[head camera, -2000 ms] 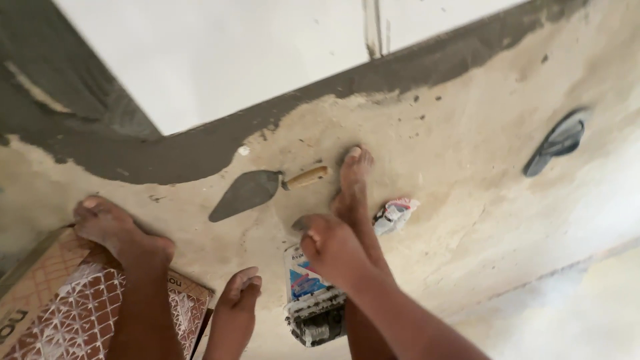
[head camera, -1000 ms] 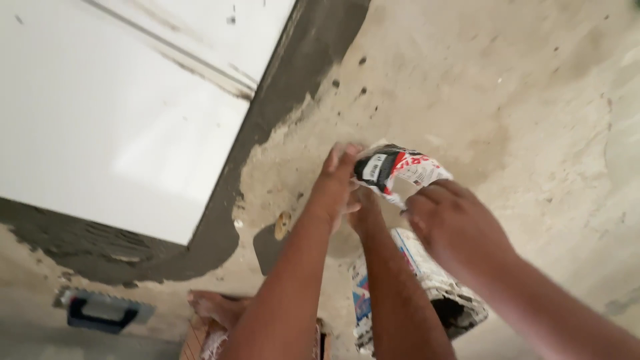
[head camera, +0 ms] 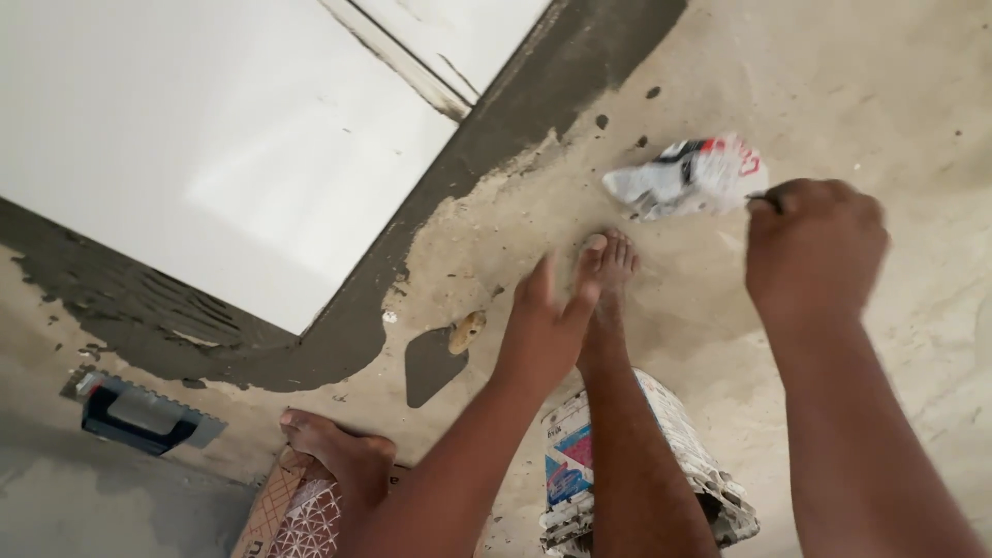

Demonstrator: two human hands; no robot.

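A small plastic bag (head camera: 697,174) with dark and red print hangs or lies right of the mortar edge. Beside its right end is my right hand (head camera: 821,244), fingers curled around a small dark item, perhaps part of the bag; which is unclear. My left hand (head camera: 554,310), blurred, has thumb and fingers apart with nothing between them, over my foot. Left of it a trowel with a wooden handle (head camera: 466,333) and grey blade (head camera: 434,368) lies on the floor. Grey mortar (head camera: 442,209) borders large white tiles (head camera: 232,139).
A notched trowel (head camera: 143,411) with a dark handle lies at the lower left. My left foot rests by a printed cardboard box (head camera: 271,496). An opened bag (head camera: 670,418) with mortar-smeared edges stands beside my right leg. Dark mortar specks dot the floor.
My left hand has let go of the small bag and moved away from it. A second ago both hands were on the bag; two seconds ago it lay by my right foot.
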